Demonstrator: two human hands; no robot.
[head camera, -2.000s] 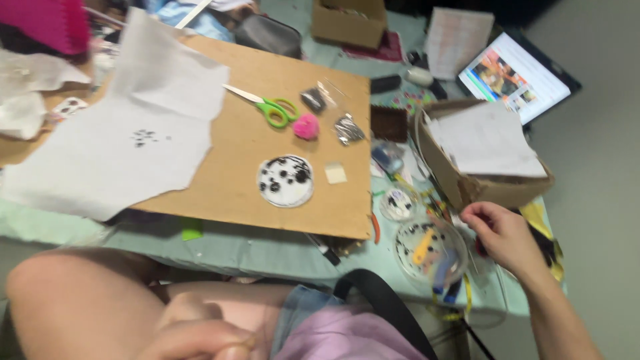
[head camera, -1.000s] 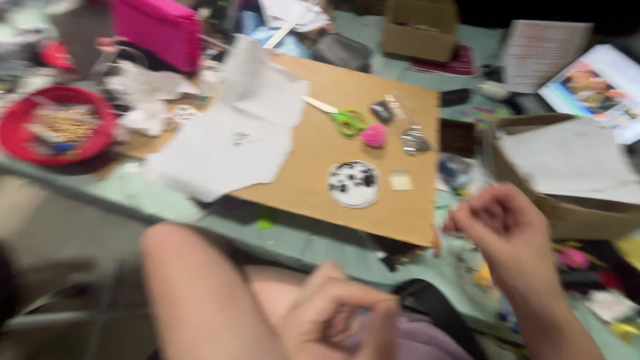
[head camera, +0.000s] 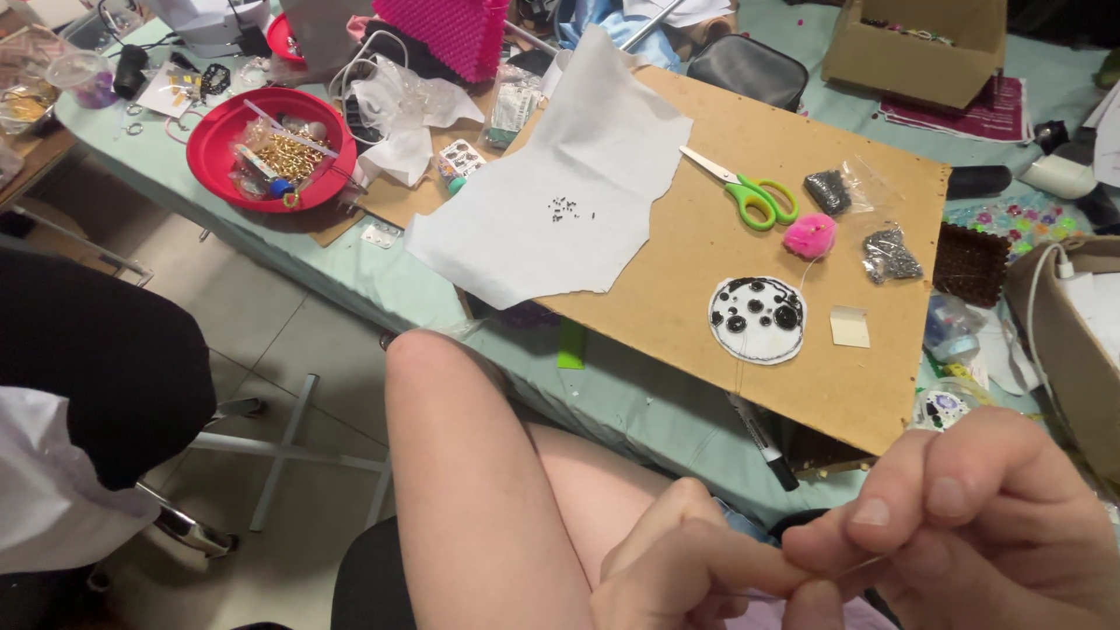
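My left hand (head camera: 709, 560) and my right hand (head camera: 980, 525) meet at the lower right, fingertips pinching a thin thread (head camera: 862, 564); whether a needle is there, I cannot tell. Beyond them, on a brown board (head camera: 647, 306), lies a round white piece with black beaded spots (head camera: 757, 320), with threads trailing from it. Behind it are a pink pincushion-like puff (head camera: 810, 236), green-handled scissors (head camera: 757, 199) with blades apart, and bags of dark beads (head camera: 890, 254). A small pale square (head camera: 850, 326) lies to the right. Small black beads (head camera: 563, 208) rest on white fabric or paper (head camera: 569, 166).
A red bowl (head camera: 206, 149) of gold-coloured findings stands at the left. A cardboard box (head camera: 914, 52) is at the back, another (head camera: 1063, 332) at the right edge. A black-capped marker (head camera: 763, 442) lies below the board. A dark chair (head camera: 96, 350) stands at the left.
My right hand has moved from beside the right-hand box down to my left hand, and their fingertips now meet at the thread. The view has swung left.
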